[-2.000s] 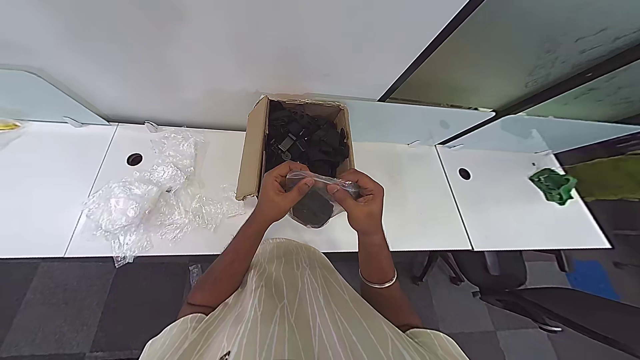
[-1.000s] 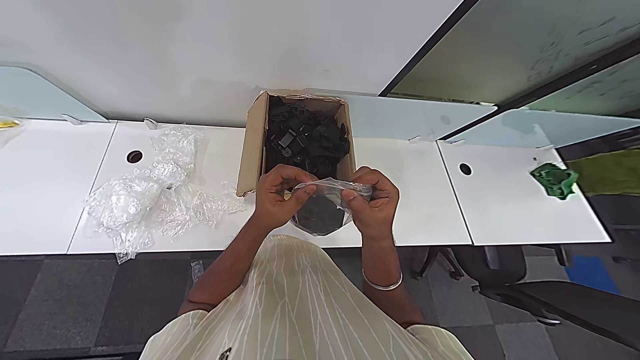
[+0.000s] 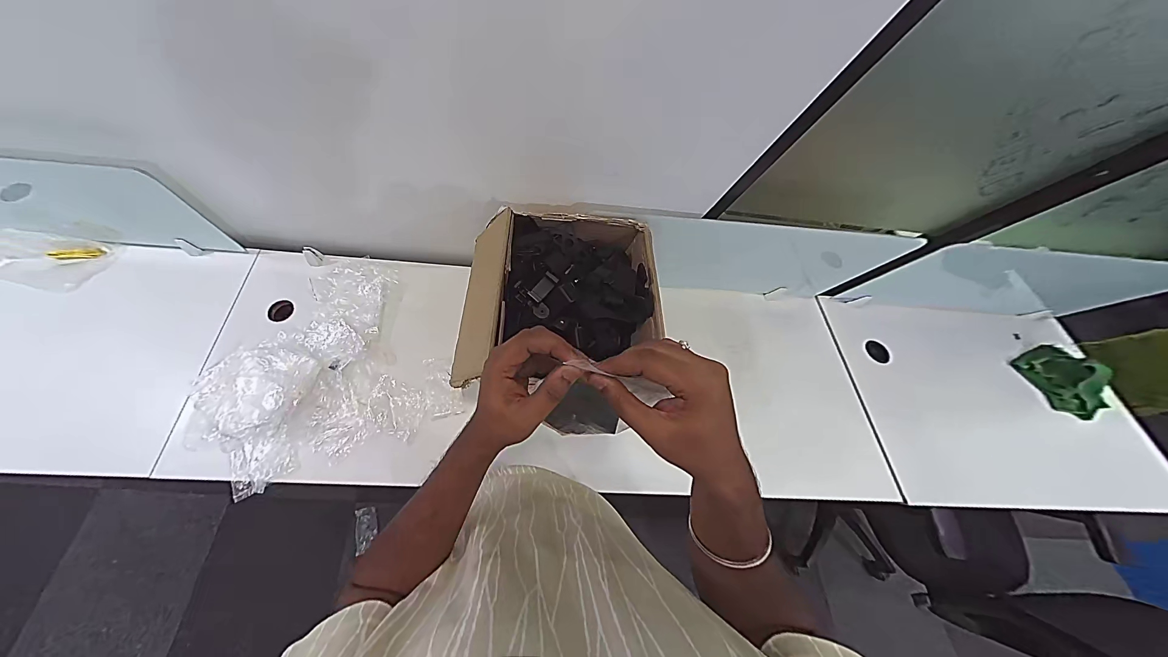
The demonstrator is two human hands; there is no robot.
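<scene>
Between my two hands is a clear plastic bag (image 3: 584, 415) with a dark item inside, just in front of an open cardboard box (image 3: 484, 297). My left hand (image 3: 525, 383) pinches the top edge of the bag between thumb and forefinger. My right hand (image 3: 671, 397) pinches the same edge close beside it, fingertips nearly touching. Many black plastic parts (image 3: 579, 283) fill the box behind the hands. What exactly the bagged item is, I cannot tell.
Crumpled clear plastic bags (image 3: 265, 388) lie in a heap on the white desk (image 3: 757, 411) at the left. A green plastic bag (image 3: 1063, 379) lies far right. Glass dividers (image 3: 739, 255) run along the desk's back. An office chair (image 3: 985, 566) stands below right.
My hands have come closer together along the bag's top edge, which was stretched wider between them a second ago. The box and the heap of plastic have stayed put.
</scene>
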